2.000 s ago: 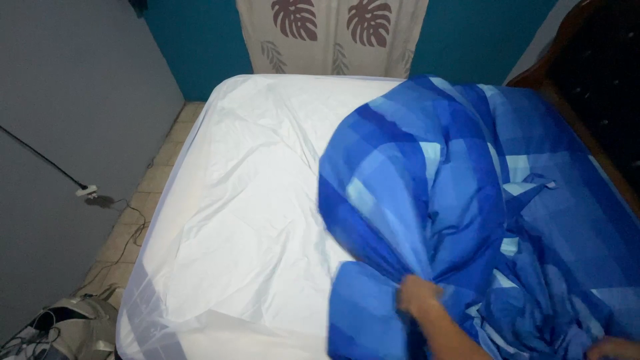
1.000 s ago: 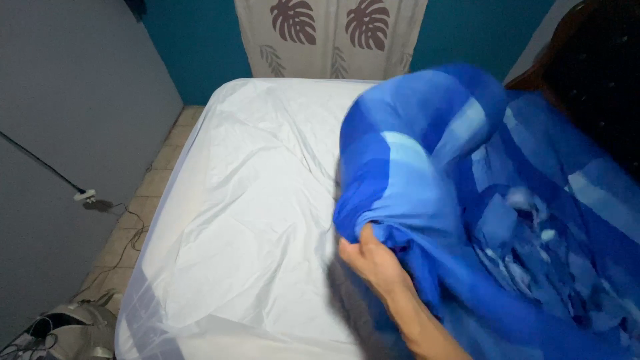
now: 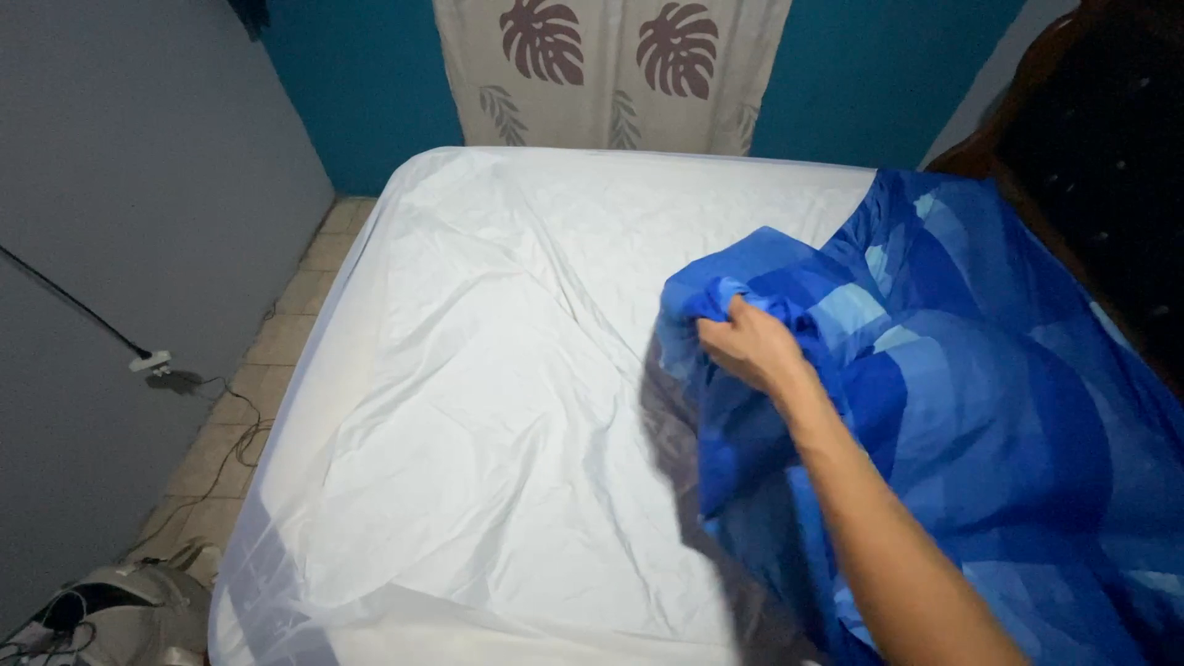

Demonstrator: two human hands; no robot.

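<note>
My left hand (image 3: 751,344) is closed on a bunched edge of a blue patterned bed sheet (image 3: 980,407), held above the mattress. Its forearm reaches in from the lower right, across the blue cloth. From the hand, the cloth hangs in folds, and the rest lies loosely over the headboard side of the bed. The white-covered mattress (image 3: 481,398) shows wrinkles to the left of the hand, with a shadow beside the hanging cloth. My right hand is out of the frame.
A dark tufted headboard with a wooden frame (image 3: 1013,102) borders the right. A leaf-print curtain (image 3: 601,74) hangs beyond the far edge. On the left are a power strip (image 3: 150,362), cables on the tiled floor (image 3: 277,340) and a grey bag (image 3: 153,606).
The raised bulge of blue cloth has sunk, and more white mattress shows at the far side. My left hand has moved farther up the bed with the cloth. My right hand, at the right edge earlier, has left view.
</note>
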